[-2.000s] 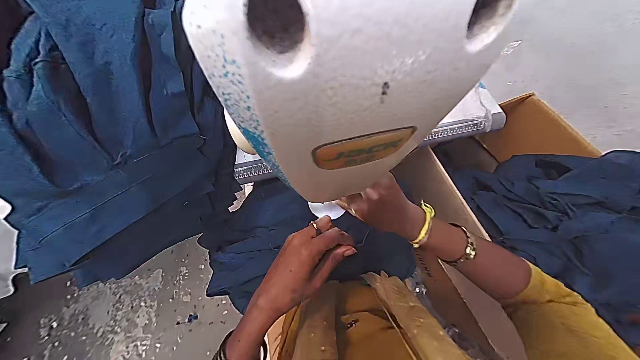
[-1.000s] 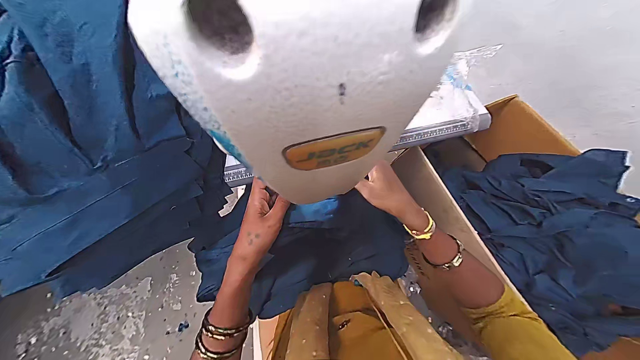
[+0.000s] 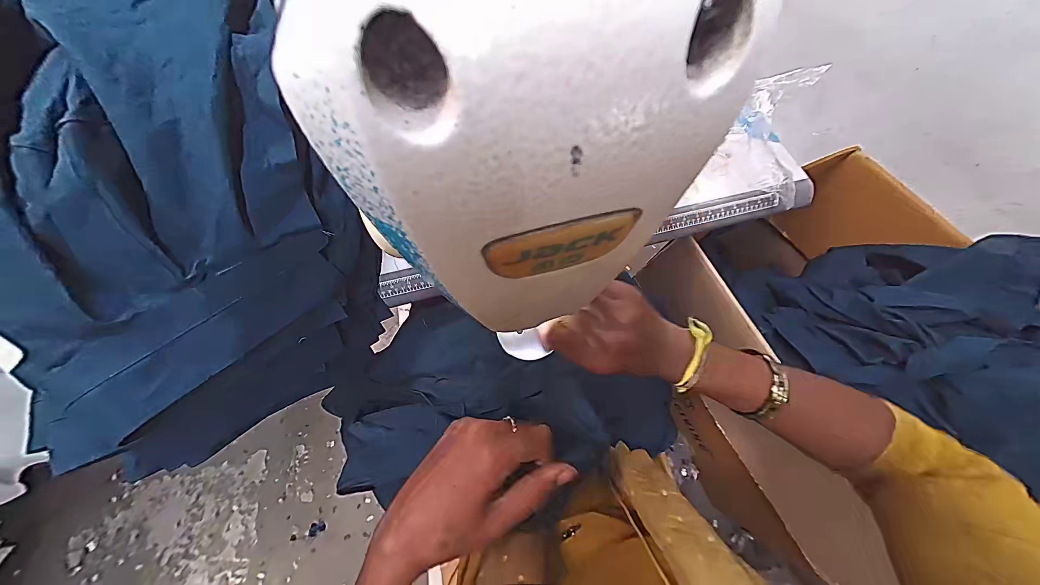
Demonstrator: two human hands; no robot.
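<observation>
A white Jack sewing machine head fills the upper middle and hides its needle area. Dark blue fabric lies below it and drapes toward my lap. My left hand rests on the near part of this fabric, its fingers curled over dark cloth between thumb and fingers. My right hand is beside the lower right of the machine head, fingers bent, near a round white part; whether it holds anything cannot be seen.
A large stack of blue fabric pieces hangs at the left. On the right stands a cardboard box with more blue fabric. The machine bed's edge bears a ruler strip. Speckled floor shows at lower left.
My left hand has come back from beside the machine head to the near fabric. My right hand shows more fully beside the head, and the white round part is visible again.
</observation>
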